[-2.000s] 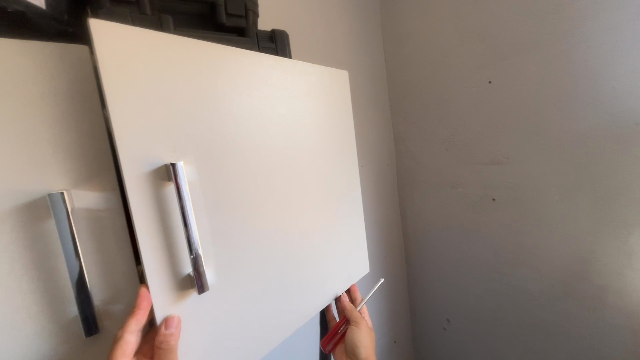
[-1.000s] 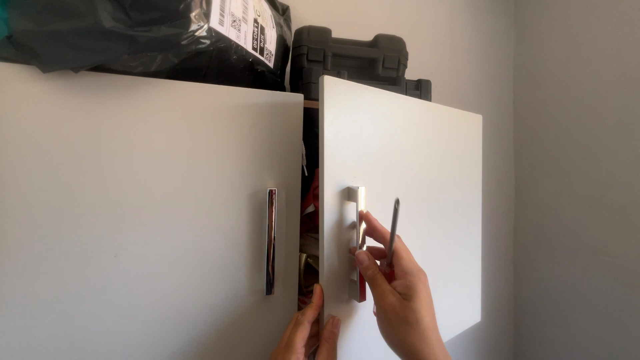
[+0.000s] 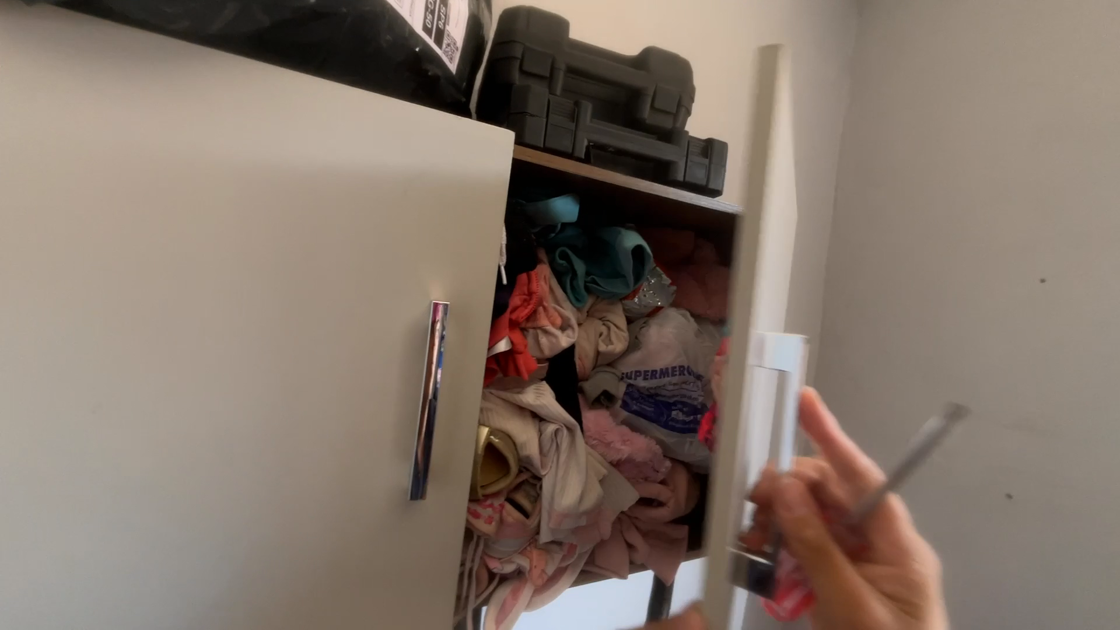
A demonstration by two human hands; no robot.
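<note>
The right cabinet door (image 3: 763, 262) stands swung out, seen nearly edge-on. My right hand (image 3: 849, 516) grips its chrome bar handle (image 3: 792, 394) and also holds a screwdriver (image 3: 910, 459), whose metal shaft points up and right and whose red handle lies partly hidden in the palm. Of my left hand (image 3: 678, 619) only a bit shows at the bottom edge, near the door's lower part; its grip is hidden. Inside the cabinet, crumpled clothes (image 3: 551, 455) and a printed plastic bag (image 3: 665, 376) are piled up.
The left cabinet door (image 3: 245, 350) is closed, with a chrome bar handle (image 3: 429, 402). Black plastic tool cases (image 3: 612, 105) and a black plastic parcel (image 3: 350, 52) with a printed label lie on top of the cabinet. A wall (image 3: 980, 262) rises on the right.
The right door has swung wide, and the clothes inside have come into sight. My right hand is on its handle, as one second ago. My left hand has mostly dropped out of view.
</note>
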